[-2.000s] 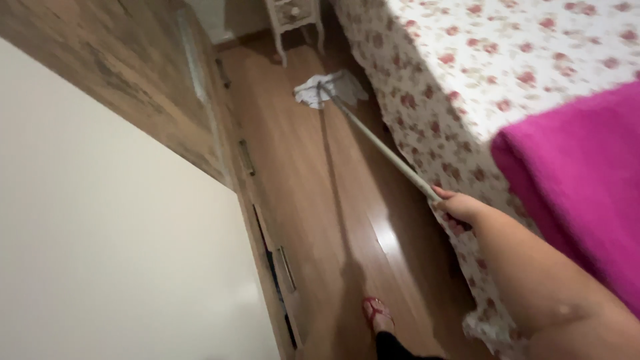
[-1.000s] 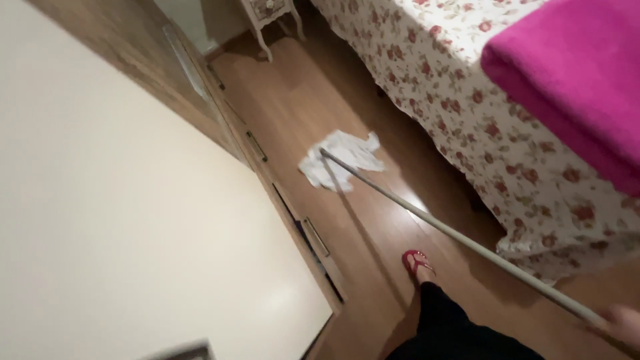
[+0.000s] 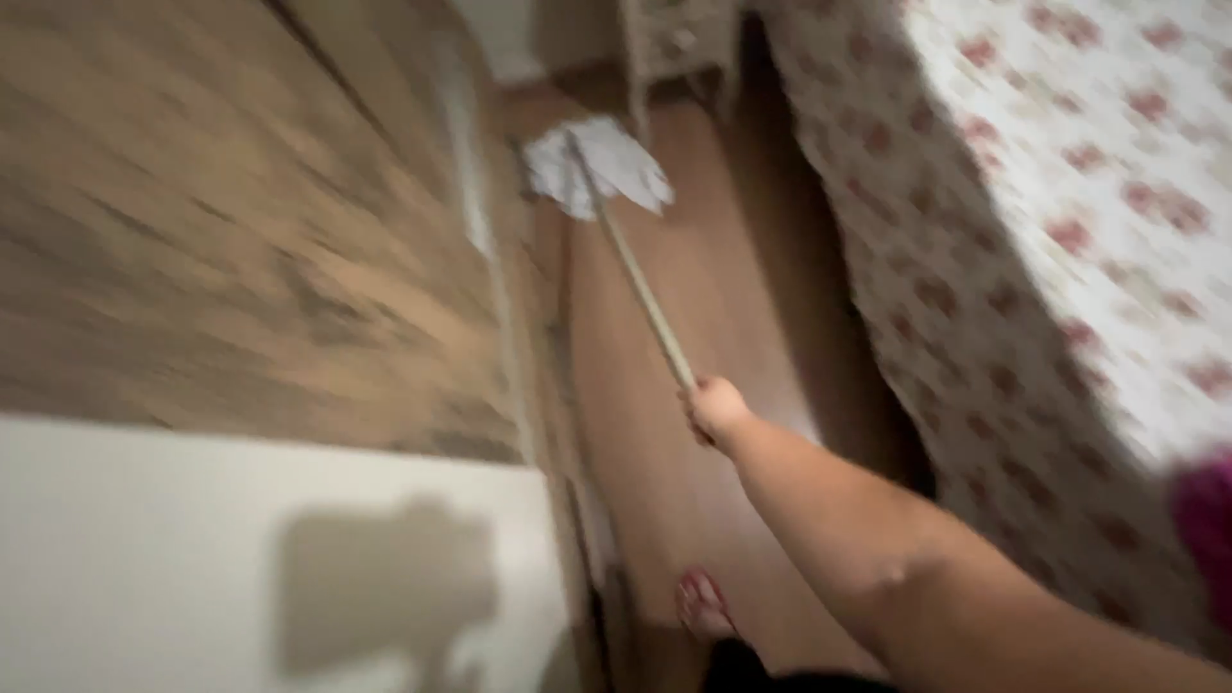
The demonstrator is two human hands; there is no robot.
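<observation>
My right hand (image 3: 714,411) is closed around the pale handle (image 3: 640,284) of a long pole, with the arm stretched out from the lower right. At the pole's far end a white cloth (image 3: 616,168) lies spread on the wood-look floor (image 3: 674,250), close to the base of the wardrobe and in front of a small white table's legs. Whatever head the pole has is covered or too blurred to tell. My left hand is out of view.
A wardrobe with wood-grain (image 3: 289,250) and white panels (image 3: 144,539) lines the left. On the right stands a bed with a floral cover (image 3: 1039,241) hanging near the floor. The small white table (image 3: 679,38) is at the far end. My foot wears a red flip-flop (image 3: 701,592).
The cloth on the pole's end has moved away from me, toward the small table and the wardrobe side. My right hand, at the frame's edge one second ago, is now extended forward.
</observation>
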